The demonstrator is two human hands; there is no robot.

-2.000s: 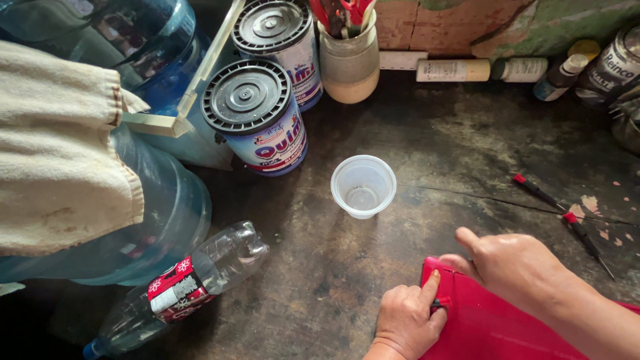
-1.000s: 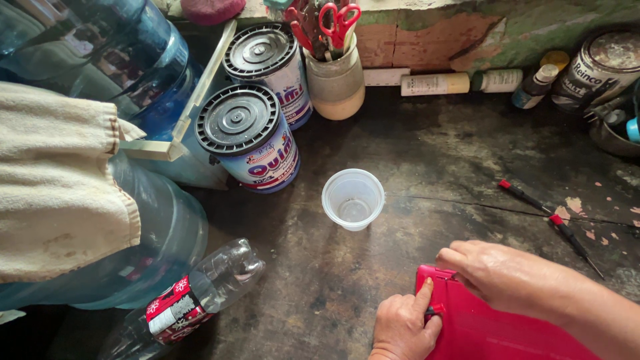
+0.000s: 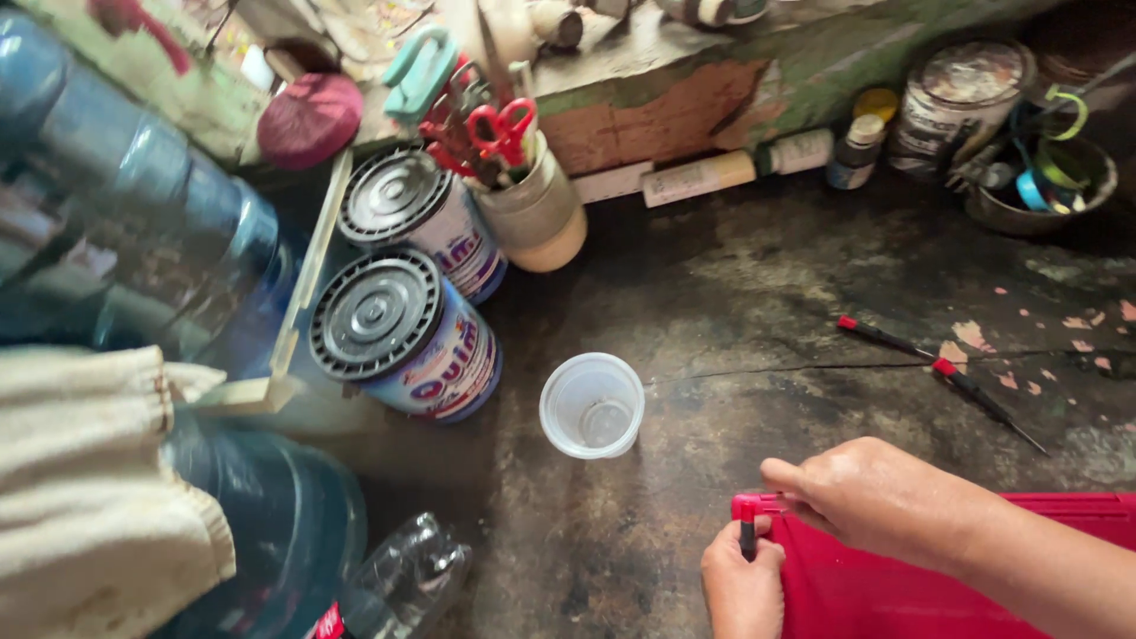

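Note:
A red, flat plastic panel or case [image 3: 896, 586] lies at the lower right. My left hand [image 3: 745, 577] is at its near left corner, with a small red-and-black screwdriver handle [image 3: 747, 532] held between thumb and fingers. My right hand [image 3: 861, 493] is bent over the panel's upper left edge with its fingertips together; whether it pinches something small cannot be seen. A translucent plastic cup [image 3: 592, 406] stands to the left of both hands. Beyond them, two red-and-black screwdrivers [image 3: 887, 337] [image 3: 985, 404] lie on the dark tabletop.
Two lidded tubs [image 3: 377, 315] [image 3: 395, 197] and a utensil pot [image 3: 532, 213] with red-handled scissors stand at the back left. Large blue water bottles [image 3: 257, 524], a cloth [image 3: 98, 488] and a clear bottle [image 3: 408, 568] are at left. Small bottles [image 3: 701, 177], a paint can [image 3: 958, 106] and a bowl [image 3: 1038, 213] line the back.
The view has shifted, showing more of the back wall. My left hand has changed its hold, and the screwdriver handle now points upward between its fingers. My right hand stays over the panel's edge.

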